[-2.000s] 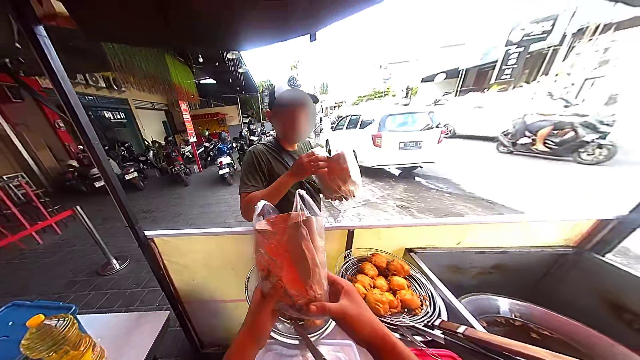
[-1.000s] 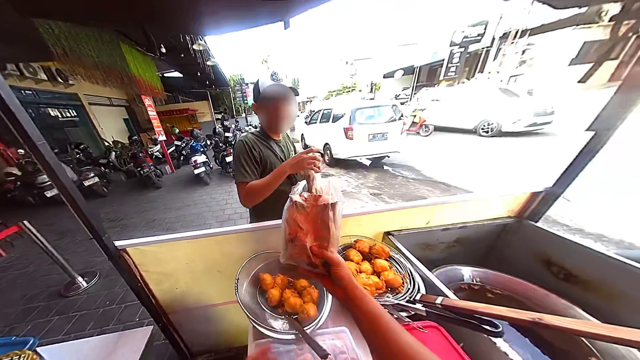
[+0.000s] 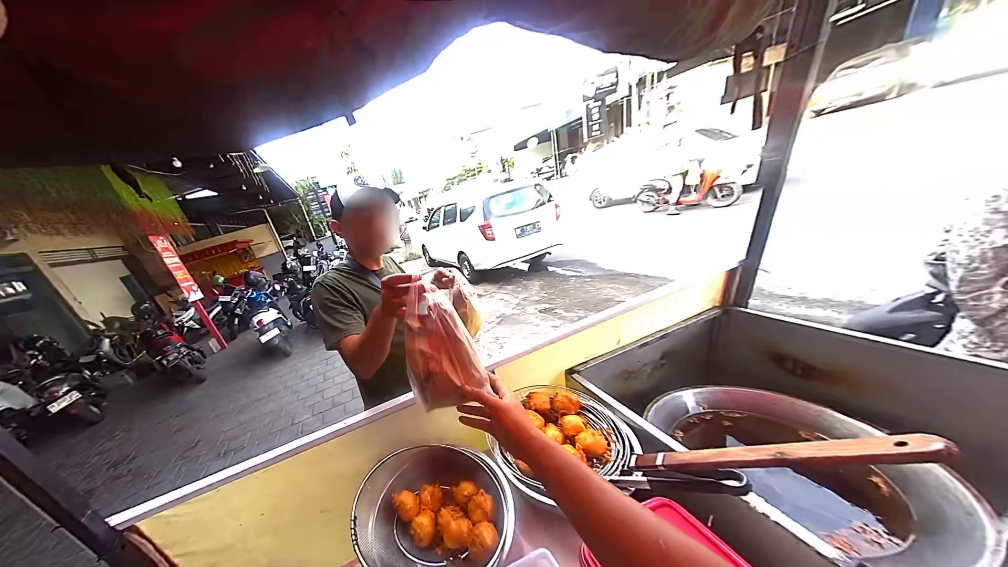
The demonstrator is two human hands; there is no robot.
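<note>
A tied plastic bag with reddish-brown contents (image 3: pixel 442 346) hangs over the stall's front ledge, its top held by the hand of a person across the counter (image 3: pixel 366 315). My right hand (image 3: pixel 494 405) reaches out with fingers spread and touches the bag's lower right side without gripping it. My left hand is out of view. The person's other hand holds a second plastic bag (image 3: pixel 466 303). Below my right forearm, fried balls (image 3: pixel 573 425) lie in a wire strainer. More fried balls (image 3: pixel 449 516) sit in a metal mesh basket (image 3: pixel 366 504) at lower centre.
A wooden-handled tool (image 3: pixel 803 453) lies across the rim of a large wok of dark oil (image 3: pixel 795 472) at the right. A red plastic tray (image 3: pixel 685 524) is under my forearm. The stall's front ledge (image 3: pixel 315 441) runs between me and the person. Parked motorbikes and a white car stand outside.
The bag, between both my hands two seconds ago, is now at the person's hand, farther from me. My left hand has left the view. My right hand has loosened from the bag.
</note>
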